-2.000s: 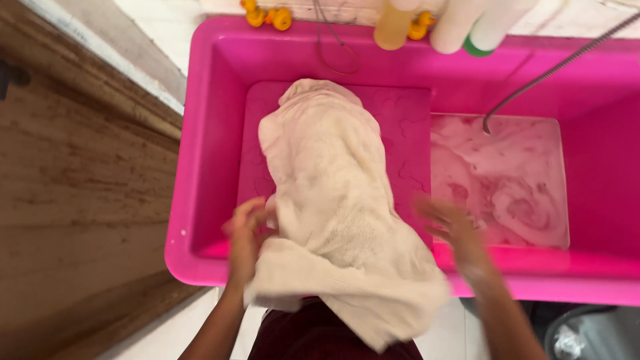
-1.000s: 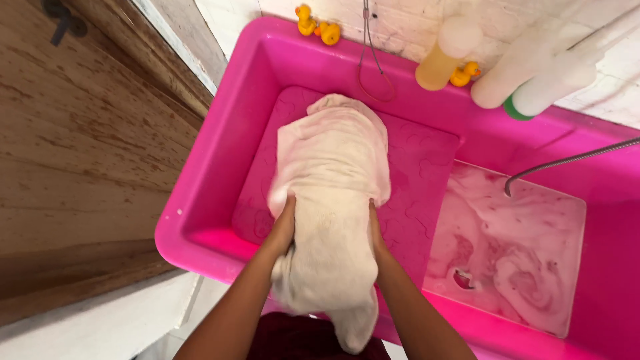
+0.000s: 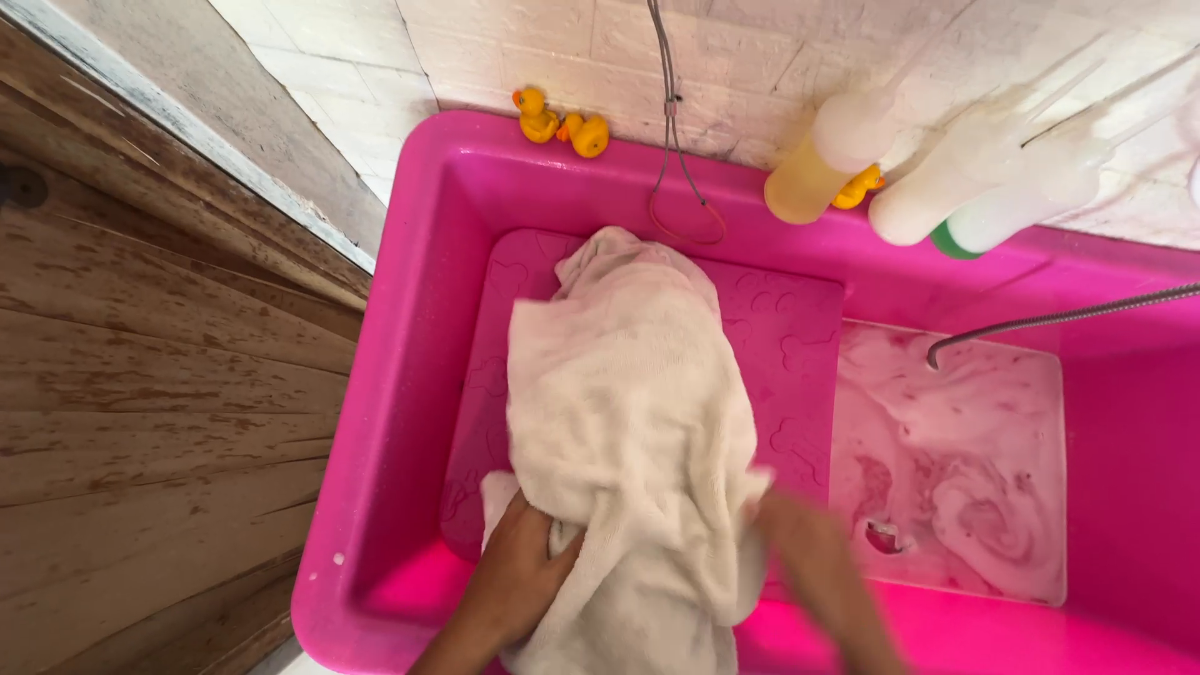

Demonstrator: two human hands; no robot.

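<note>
A cream towel (image 3: pixel 647 403) lies wrapped over a bulky form on the raised mat (image 3: pixel 787 375) of a pink plastic tub (image 3: pixel 375 422). What is under the cloth is hidden. At the towel's lower left, my left hand (image 3: pixel 530 553) grips a fold, its fingers partly covered by the cloth. My right hand (image 3: pixel 797 534) is blurred at the towel's right edge, with a corner of cloth at its fingertips; whether it grips that corner is unclear.
Foamy pink water (image 3: pixel 984 422) fills the sunken part at right, with a metal shower hose (image 3: pixel 1069 319) reaching it. Rubber ducks (image 3: pixel 586 136), bottles (image 3: pixel 797 183) and a looped cord (image 3: pixel 670 122) line the back rim. A wooden door (image 3: pixel 169 422) stands at left.
Both hands were on the towel's sides a second ago; they are now at its lower part, the right one farther out to the side. The towel's lower end has spread wider.
</note>
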